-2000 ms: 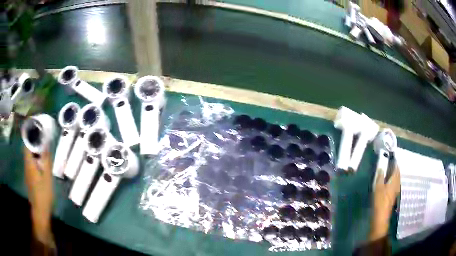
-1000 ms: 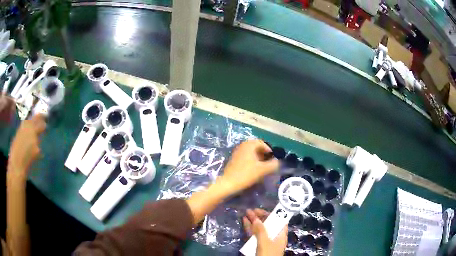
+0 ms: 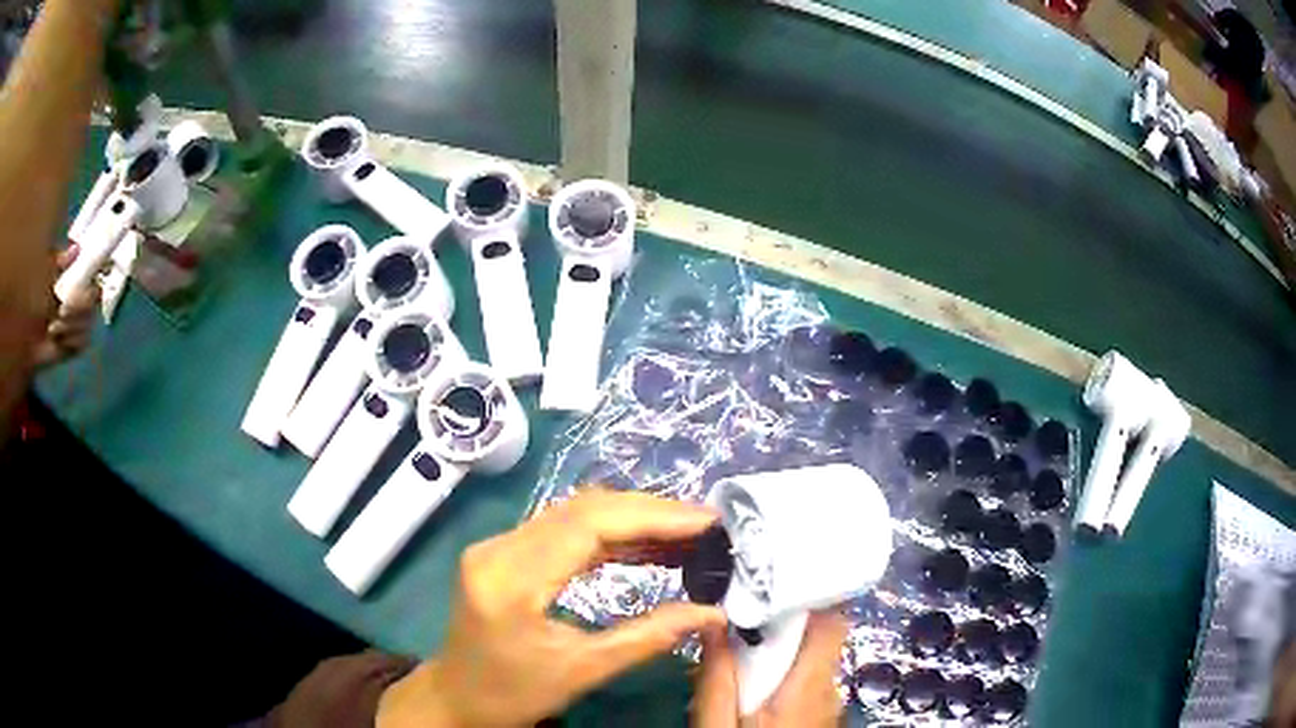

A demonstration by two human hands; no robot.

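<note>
My right hand [image 3: 813, 680] grips a white fan body [image 3: 810, 533] by its handle, near the bottom centre. The drum head is turned sideways, its open face towards my left hand. My left hand [image 3: 554, 605] holds a black round insert [image 3: 706, 566] between thumb and fingers at that open face; whether it sits inside cannot be told. Rows of black inserts [image 3: 975, 457] lie on clear plastic film [image 3: 682, 413] beyond and to the right of my hands. My right hand is partly hidden behind the head and handle.
Several white fan bodies [image 3: 330, 469] lie at left, most with dark centres. Two white bodies [image 3: 1133, 427] lie at right, beside a label sheet [image 3: 1234, 597]. A dark green conveyor [image 3: 853, 157] with a pale edge and post [image 3: 594, 100] runs behind. Another person's arm [image 3: 43, 171] reaches in at far left.
The fan body has turned so its head faces left instead of up. My left hand has moved from the insert rows to the head, holding a black insert. The neighbour's arm has moved.
</note>
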